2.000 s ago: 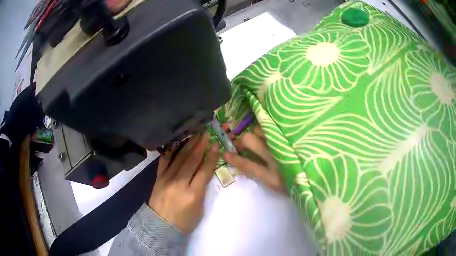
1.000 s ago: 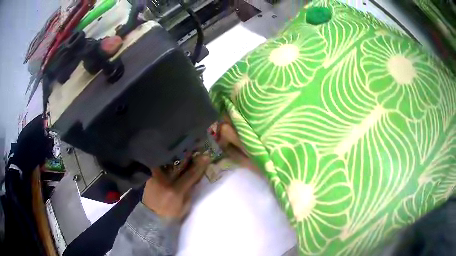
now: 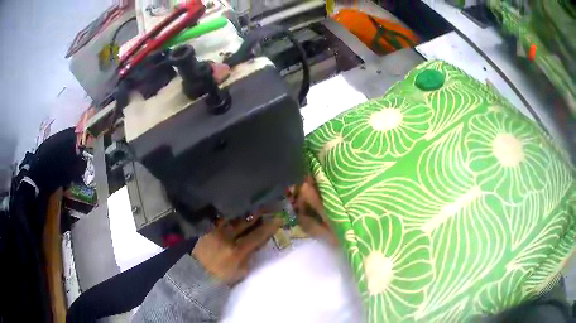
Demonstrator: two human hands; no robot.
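Note:
A green printed bag [image 3: 429, 208] with cream flowers and a solid green round patch lies right of the dark grey sewing machine head [image 3: 221, 145]. My left hand [image 3: 230, 246] is below the head, fingers bent to the right over the work, the fingertips partly hidden. My right hand [image 3: 309, 205] is at the bag's left edge, partly covered by the bag and blurred. A small piece of green fabric [image 3: 289, 213] shows between the hands. A black webbing strap [image 3: 132, 274] runs from lower left toward my left hand. Its end is hidden.
A cream-yellow piece [image 3: 282, 238] lies near my fingertips on the white sheet. A red-handled tool [image 3: 161, 38] and a bright green stick [image 3: 199, 31] lie on the machine top. Behind is an orange cloth [image 3: 372, 30]. A black heap [image 3: 54, 164] is at left beside a wooden board [image 3: 55, 252].
The view has shifted, showing more of the machine top and the orange cloth. My hands stay below the head, with the fingers closer in under it than at first.

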